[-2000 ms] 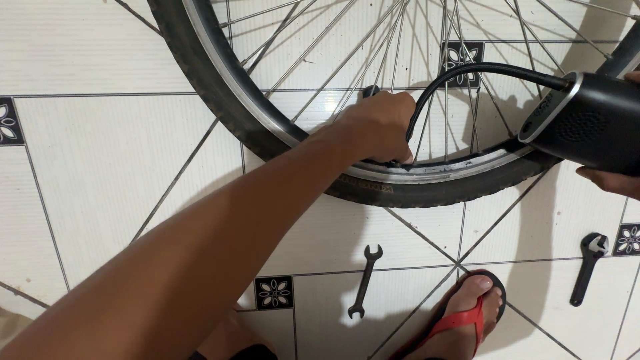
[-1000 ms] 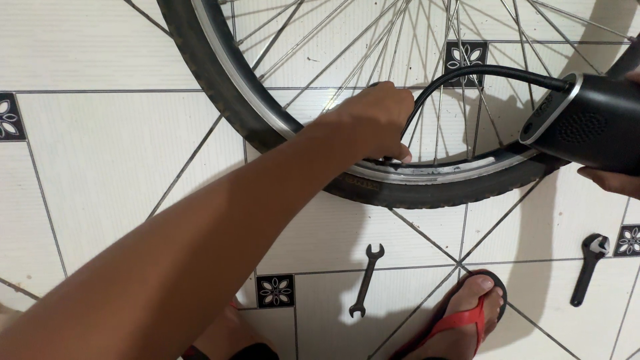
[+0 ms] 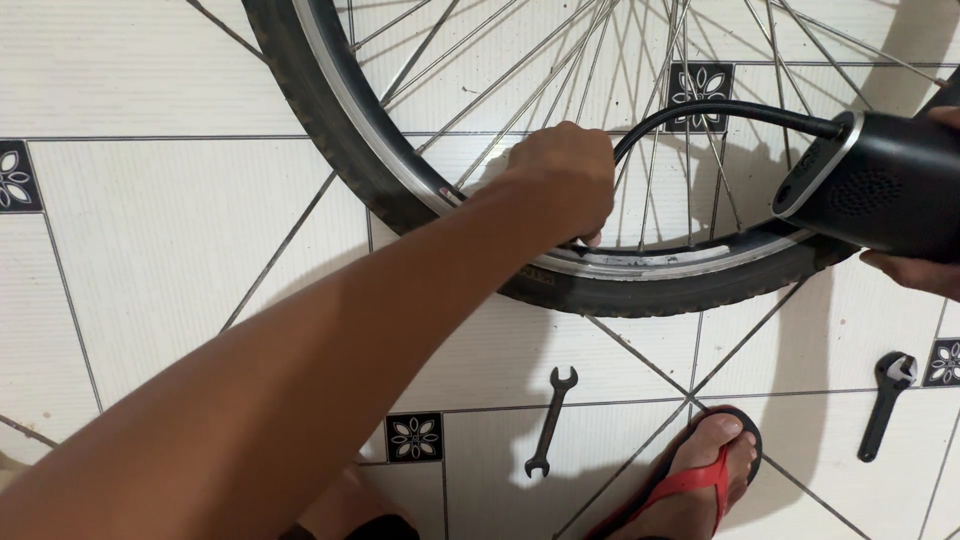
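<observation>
A bicycle wheel (image 3: 637, 296) with a black tyre and silver rim spans the top of the view. My left hand (image 3: 566, 180) is closed at the lower inner side of its rim, around the end of a black air hose (image 3: 712, 106); the hose tip and the valve are hidden by the fingers. From there the hose arches right to a black portable air pump (image 3: 877, 180). My right hand (image 3: 919, 271), partly cut off by the right edge, holds the pump from below, with more of the hand showing at its upper right.
An open-ended wrench (image 3: 552, 424) lies on the tiled floor below the wheel. Farther right lies a black adjustable wrench (image 3: 885, 409). Between them is my foot in a red-strapped flip-flop (image 3: 694, 480). Spokes (image 3: 652, 172) cross the space around my left hand.
</observation>
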